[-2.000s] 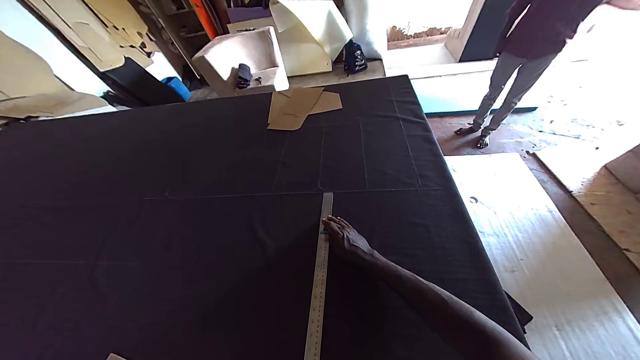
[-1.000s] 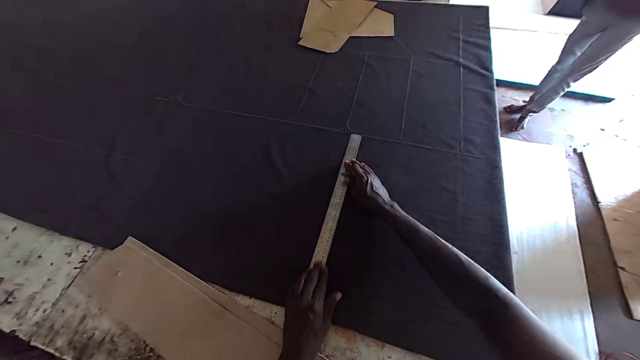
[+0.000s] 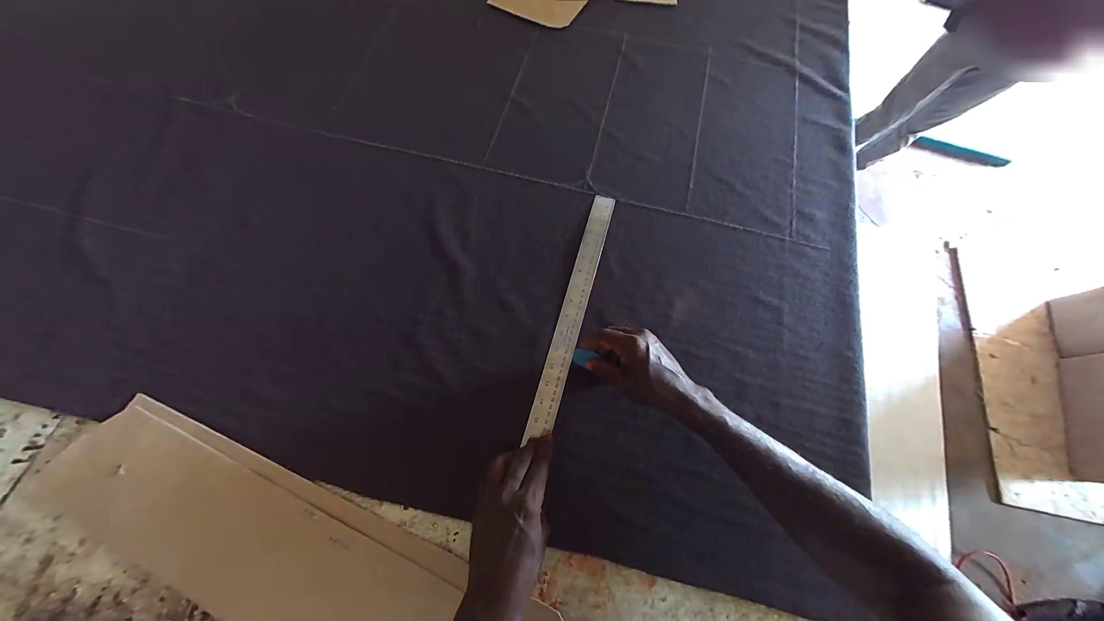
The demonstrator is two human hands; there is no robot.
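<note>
A metal ruler [image 3: 569, 315] lies across dark cloth [image 3: 345, 285], its far end near a long chalk line [image 3: 388, 145]. My left hand [image 3: 515, 509] holds the ruler's near end, fingertips on the metal. My right hand [image 3: 634, 362] pinches a small blue piece, seemingly tailor's chalk [image 3: 585, 356], against the ruler's right edge about midway along. Beyond the ruler, several shorter chalk lines run away from the long one, and a small curved mark sits just past the ruler's far end.
Brown card patterns [image 3: 233, 517] lie at the near left, over the worn table edge [image 3: 414, 523]. Another card piece [image 3: 543, 10] rests on the cloth at the top. A person [image 3: 936, 90] stands beyond the table's right side. Wooden boards [image 3: 1026, 414] are at the far right.
My left hand has come into view and onto the ruler's near end. My right hand has moved down along the ruler, towards my left hand. The view has shifted nearer the table's front edge.
</note>
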